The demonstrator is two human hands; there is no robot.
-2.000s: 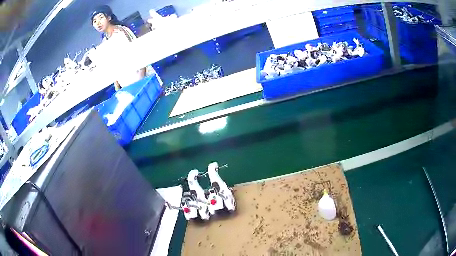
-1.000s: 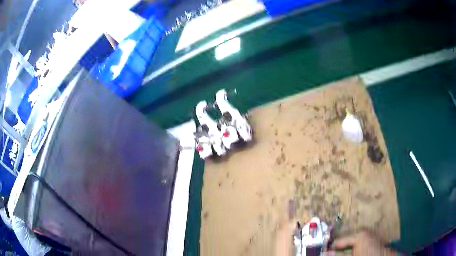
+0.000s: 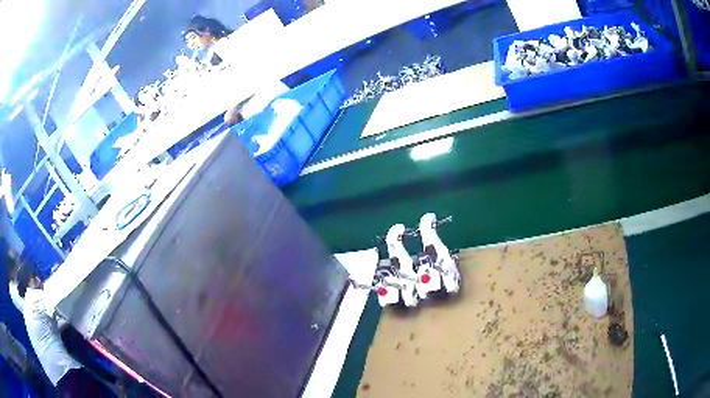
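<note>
Two white model motorcycles [image 3: 436,260] stand side by side at the far left corner of the stained cardboard mat [image 3: 475,342], red dots towards me and handlebars at the far end. A white squeeze bottle [image 3: 595,297] with a yellowish nozzle stands near the mat's right edge, beside a dark brown lump [image 3: 617,334]. Neither of my hands is in the picture.
A large dark metal box [image 3: 233,288] with a cable fills the left. A blue bin [image 3: 576,89] of white parts stands beyond the green bench. Another blue bin [image 3: 300,132] is behind the box. Two people are at left. A white stick [image 3: 669,364] lies right of the mat.
The view has tilted up again and turned left since one second ago. The hand and the model at the bottom edge have left the picture. The two standing models and the bottle keep their places.
</note>
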